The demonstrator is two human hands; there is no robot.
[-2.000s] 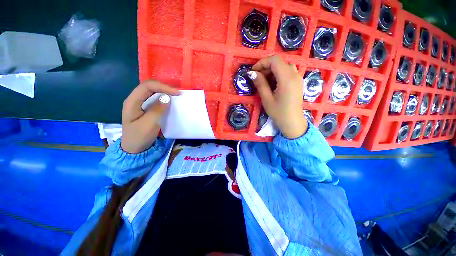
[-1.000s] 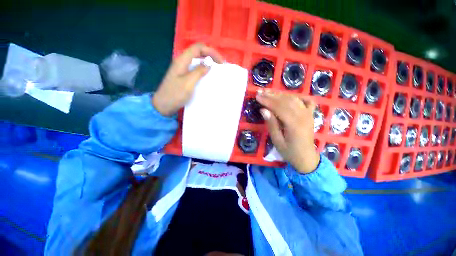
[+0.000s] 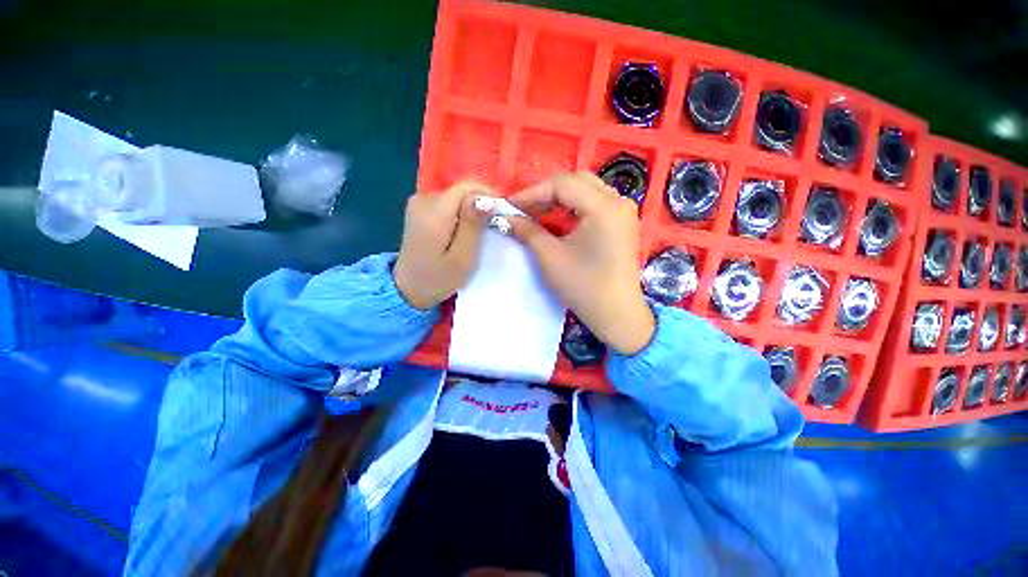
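Note:
My left hand [image 3: 437, 246] holds the top end of a white sheet [image 3: 507, 316], which hangs down over the near-left part of the red compartment tray [image 3: 434, 147]. My right hand [image 3: 592, 254] meets the left at the sheet's top edge, its thumb and finger closed there; white caps or small white pieces show at the fingertips, I cannot tell which. Black round lens units [image 3: 693, 188] with ringed centres sit in the tray pockets, several under shiny film. My hands and the sheet hide some near pockets.
A second red tray [image 3: 902, 383] with more round parts adjoins at the right. On the green bench at left lie a translucent white bottle [image 3: 203, 186], a white paper [image 3: 171, 243] and a crumpled clear plastic bundle [image 3: 304, 175]. Blue floor lies below the bench edge.
The view has shifted, so the bench items sit farther right. My right hand has left the round part in its pocket and moved left to meet my left hand at the sheet's top.

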